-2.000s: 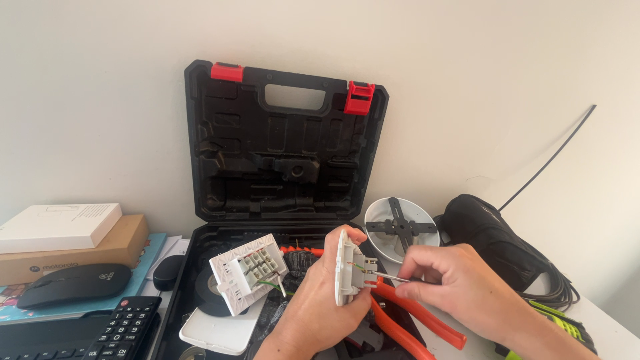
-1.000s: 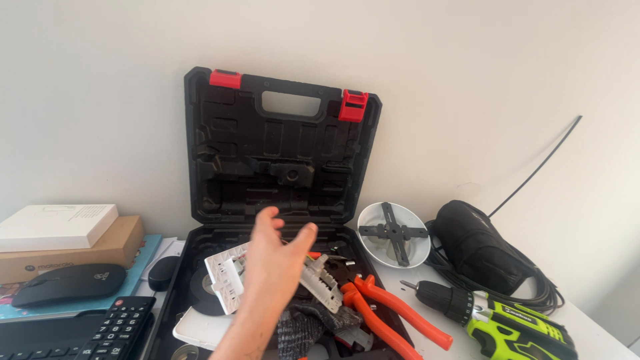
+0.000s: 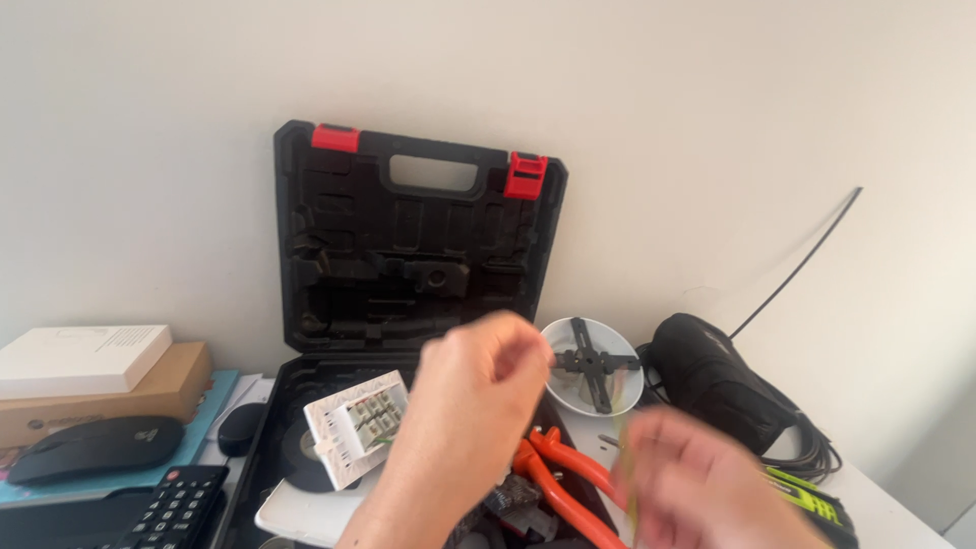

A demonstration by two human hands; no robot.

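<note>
My left hand (image 3: 484, 374) is raised over the open black tool case, fingers curled together; whether anything is between them cannot be told. To its right, my right hand (image 3: 686, 473) is blurred, with a thin yellow-green strand, perhaps a wire (image 3: 627, 473), by its fingertips. A white switch or socket plate (image 3: 358, 431) lies back side up in the case, showing its terminals. Orange-handled pliers (image 3: 560, 488) rest at the case's right side, partly behind my hands. The second white plate seen earlier is not visible.
Behind stands the case lid (image 3: 419, 229). A white round fixture with a black cross bracket (image 3: 591, 366), a black pouch (image 3: 717, 381), coiled cable (image 3: 820, 457) and a green drill (image 3: 812, 503) are at right. Boxes (image 3: 84, 358), a mouse (image 3: 99, 448) and a remote (image 3: 179, 507) sit left.
The second plate was in my left hand two seconds ago, then lay in the case under that hand. My right hand, out of view one second ago, is back at the right, over the drill.
</note>
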